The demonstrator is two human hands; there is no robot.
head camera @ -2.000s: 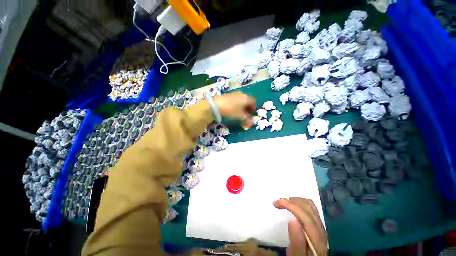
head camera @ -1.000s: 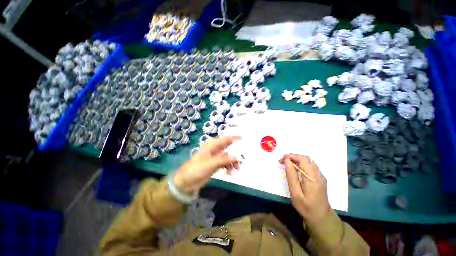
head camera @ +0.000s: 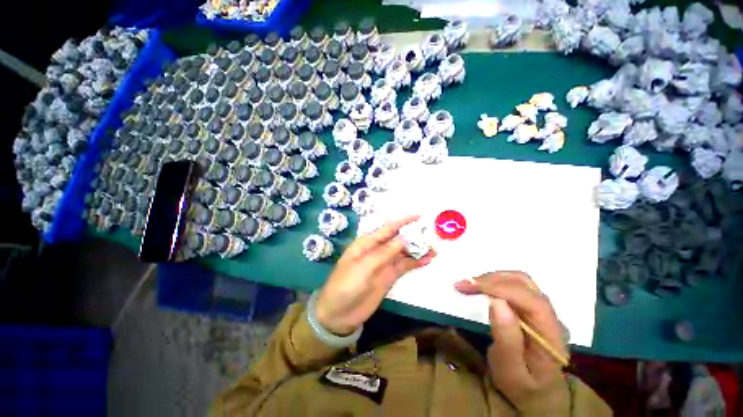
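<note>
My left hand [head camera: 368, 281] holds a pale figurine body [head camera: 416, 236] in its fingertips, over the white sheet [head camera: 521, 204]. The red glue dish [head camera: 450, 224] with shiny contents lies on the sheet, just right of that body. My right hand [head camera: 521, 326] holds a thin yellow-tan stick [head camera: 542, 340] over the sheet's lower right part. The stick's tip is hard to make out. Small cream-yellow and white insert pieces [head camera: 528, 120] lie in a cluster above the sheet.
Part-assembled bodies [head camera: 349, 171] stand left of the sheet. Capped bodies [head camera: 244, 130] fill rows further left, with a black smartphone [head camera: 169, 212] on them. White bodies [head camera: 652, 81] and dark grey caps [head camera: 668, 236] are heaped at right. A blue bin [head camera: 102, 142] stands at far left.
The left hand has come back from the insert cluster to the sheet and now holds a body near the dish. The right hand still holds the stick. The camera view has shifted.
</note>
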